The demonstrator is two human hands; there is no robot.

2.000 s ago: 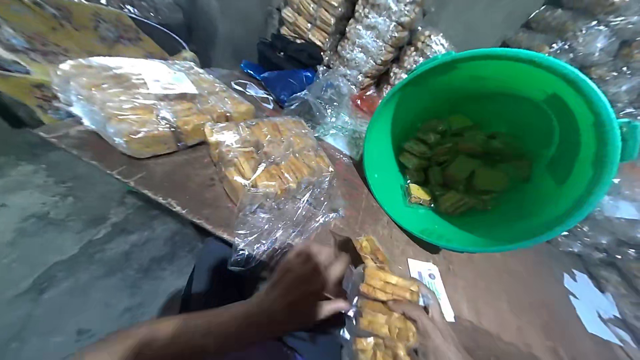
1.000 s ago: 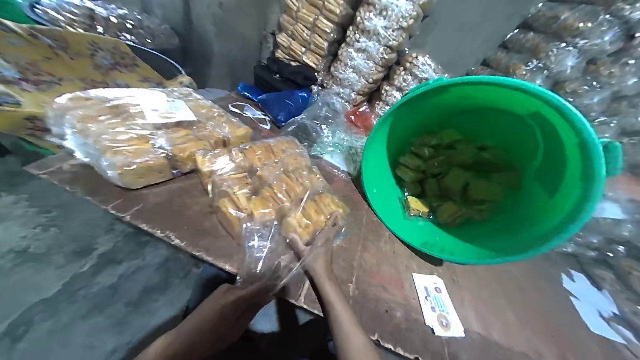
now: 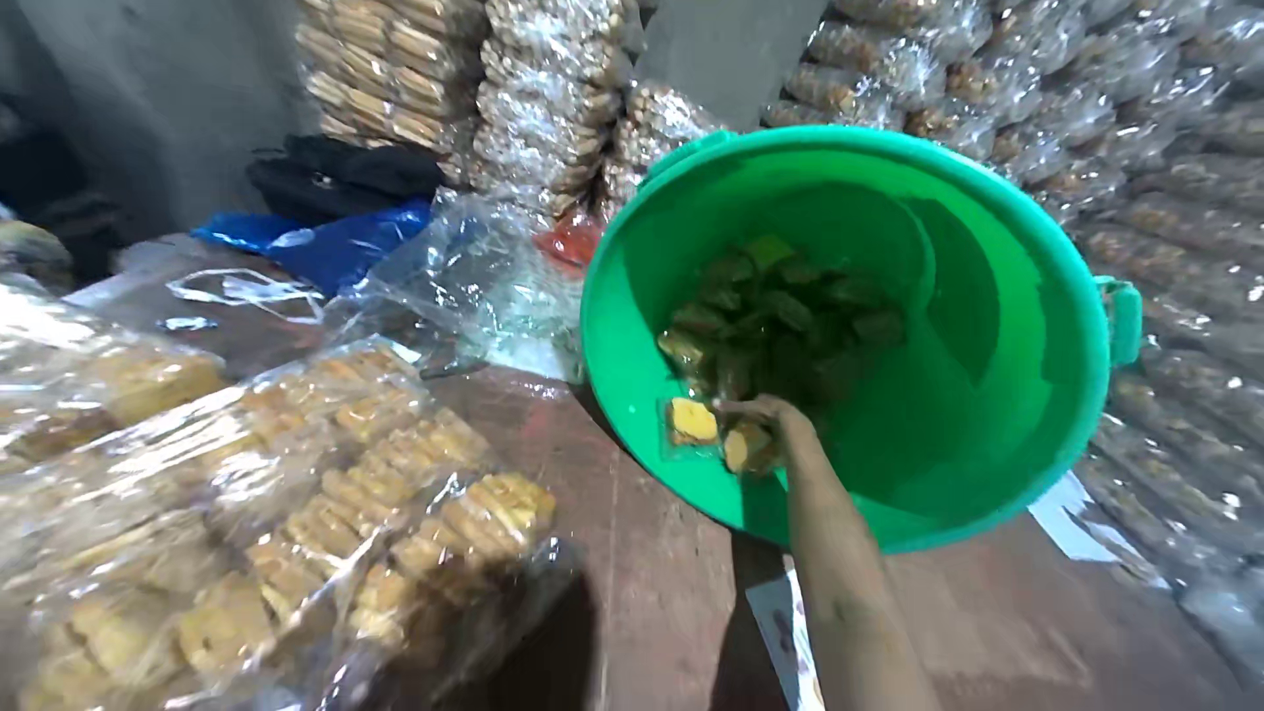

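My right hand (image 3: 775, 420) reaches down inside a large green plastic tub (image 3: 1071, 415), its fingers at small clear-wrapped packets near the tub's lower left wall. A packet with a yellow face (image 3: 693, 422) lies just left of the fingertips, and another packet (image 3: 746, 446) is under the hand; whether it is gripped cannot be told. More dark-looking wrapped packets (image 3: 790, 316) are heaped on the tub's bottom. Left of the tub, a clear plastic bag of stacked yellow-brown pieces (image 3: 375, 504) rests on the brown table. My left hand is out of view.
A second filled bag (image 3: 128, 385) sits at the far left. Crumpled clear plastic (image 3: 474, 276), a blue plastic bag (image 3: 346, 242) and a black cloth bag (image 3: 341, 178) lie behind. Stacked wrapped packs (image 3: 1175, 247) stand right and back. A printed paper (image 3: 785, 637) lies under my forearm.
My right hand has gone from the clear bag of pieces into the green tub. My left hand has left the view. The view has shifted nearer to the tub.
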